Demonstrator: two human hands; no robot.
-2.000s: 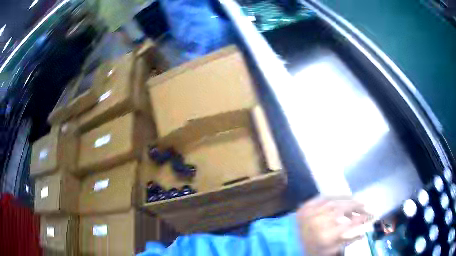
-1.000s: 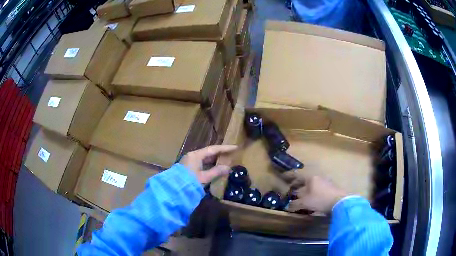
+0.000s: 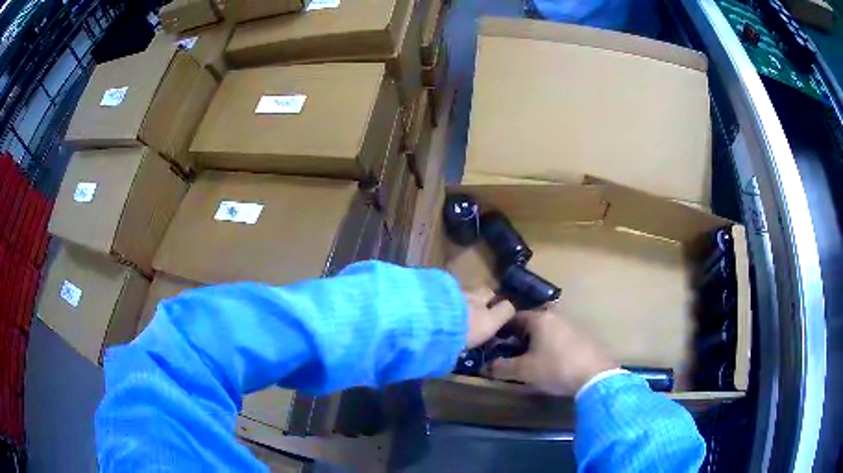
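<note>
An open brown carton with its lid raised stands in front of me. Loose black capacitors lie at its left side, and a row of them lines its right wall. My left hand reaches into the near left part, its fingers at the dark capacitors. My right hand is beside it, its fingers closed around a black capacitor. My left fingertips are partly hidden, so their grip is unclear. One capacitor lies on its side by the near wall, next to my right wrist.
Closed brown cartons with white labels are stacked at the left. A silvery conveyor rail runs along the right, with a green circuit board beyond it. Part of a person's blue clothing shows at the top. Red material stands far left.
My left hand has moved right and down into the carton, beside my right hand. My right hand has shifted slightly left. A capacitor now shows lying by the near wall. The view has shifted slightly.
</note>
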